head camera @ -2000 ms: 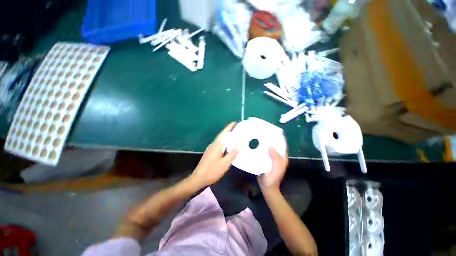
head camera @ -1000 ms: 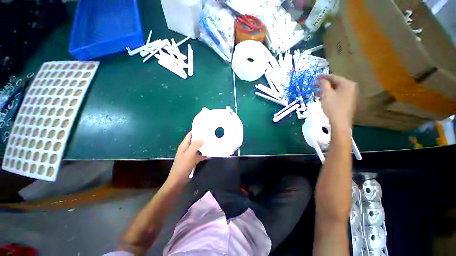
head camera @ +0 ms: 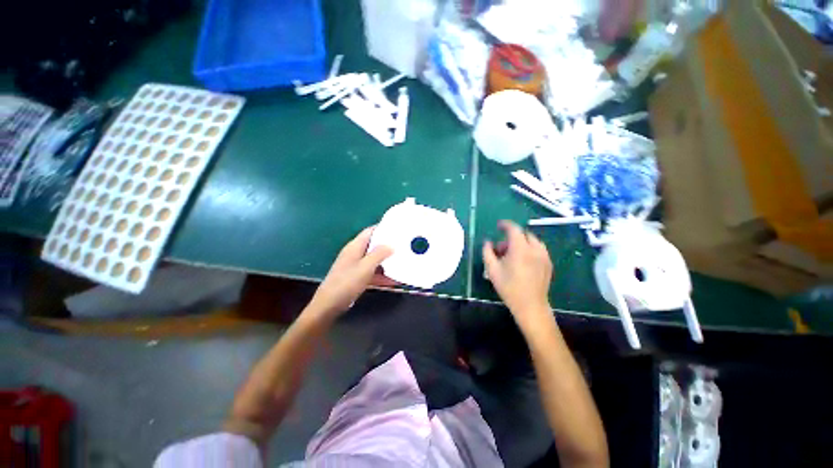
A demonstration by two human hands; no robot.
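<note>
My left hand (head camera: 354,272) grips a round white plastic housing (head camera: 433,260) by its left side, over the bench's front edge. The housing has a dark centre hole and two small tabs on its far rim. My right hand (head camera: 518,267) is just right of the housing, not touching it, with fingers curled; whether it holds something small cannot be told. Blue strands (head camera: 603,186) lie among white arms beyond my right hand. An assembled unit (head camera: 659,263) with two projecting arms sits at the bench edge to the right.
A perforated tray (head camera: 143,183), a blue tray (head camera: 260,44), loose white arms (head camera: 367,109), another housing (head camera: 514,139), an orange-brown jar (head camera: 516,70) and a cardboard box (head camera: 703,155) are on the bench. Rows of units (head camera: 701,424) stand in a dark bin at lower right.
My right hand has come back from the blue strands toward the housing. My left hand still holds the housing. The camera view has shifted slightly.
</note>
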